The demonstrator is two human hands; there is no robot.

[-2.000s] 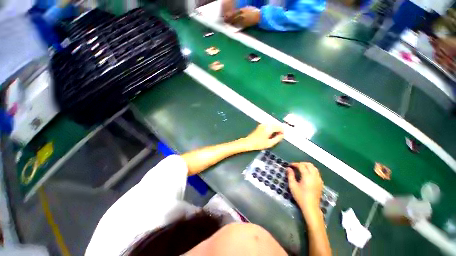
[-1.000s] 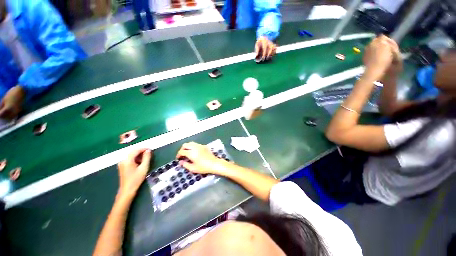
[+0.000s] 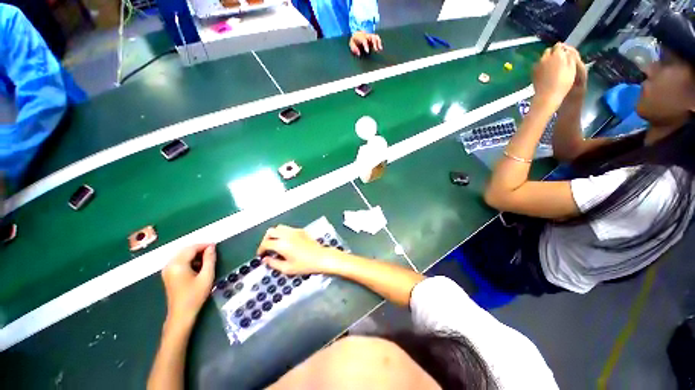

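Observation:
A clear sheet [image 3: 283, 305] with rows of round black pieces lies on the green bench, some spots without pieces. My left hand [image 3: 188, 280] is left of the sheet, beside the white rail, with fingers curled round a small dark piece; most of it is hidden. My right hand [image 3: 288, 250] is over the sheet's upper edge, fingertips down at the black pieces. Whether it grips one is hidden.
A white wipe [image 3: 365, 220] lies right of the sheet. A white bottle [image 3: 372, 158] with its lid up stands by the rail. Copper housings [image 3: 142, 238] and dark housings [image 3: 174, 148] sit on the green belt [image 3: 221, 160]. A neighbour [image 3: 610, 221] works at right.
The view has swung right since the first frame, bringing the neighbour into view. Since the second, housings on the belt have shifted left in view. Both hands keep much the same places at the sheet.

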